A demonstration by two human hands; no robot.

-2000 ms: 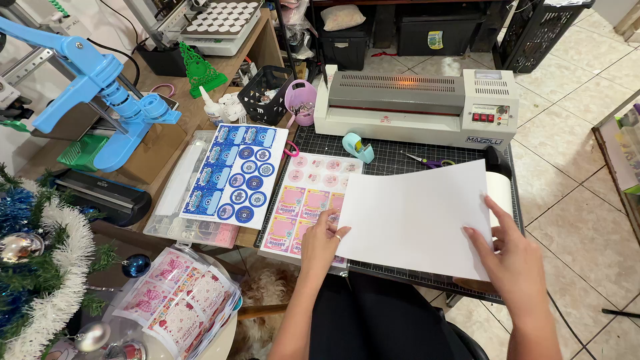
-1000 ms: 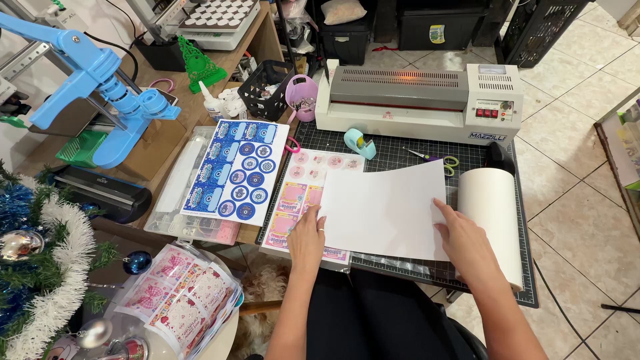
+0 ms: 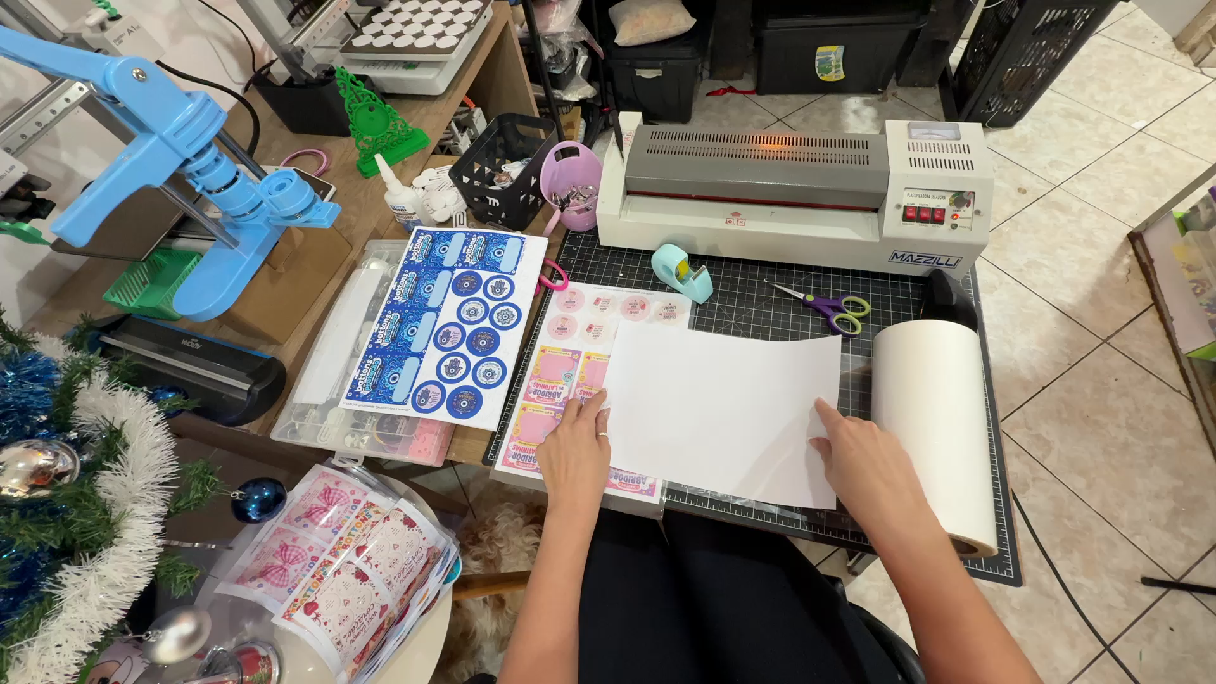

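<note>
A blank white sheet (image 3: 722,413) lies on the black cutting mat (image 3: 741,285) and overlaps a pink printed sticker sheet (image 3: 551,375) on its left. My left hand (image 3: 577,446) rests at the sheet's left edge, fingertips over the pink print. My right hand (image 3: 869,465) touches the right edge, thumb and index finger at the paper; whether it pinches it I cannot tell. To the right lies a roll of whitish film or paper (image 3: 926,418). Purple-green scissors (image 3: 836,309) and a light blue tape dispenser (image 3: 682,274) lie beyond the sheet.
A laminator (image 3: 788,190) stands along the mat's far edge. A blue printed sticker sheet (image 3: 451,332) lies on a clear plastic case (image 3: 313,418) at left. Nearby are a black basket (image 3: 503,171), a blue press (image 3: 204,180), printed sheets (image 3: 332,560) on a stool and a decorated Christmas tree (image 3: 104,484).
Both hands have moved left with the white sheet since the earliest frame, uncovering the roll at right. Since one second ago, the hands have shifted slightly toward me.
</note>
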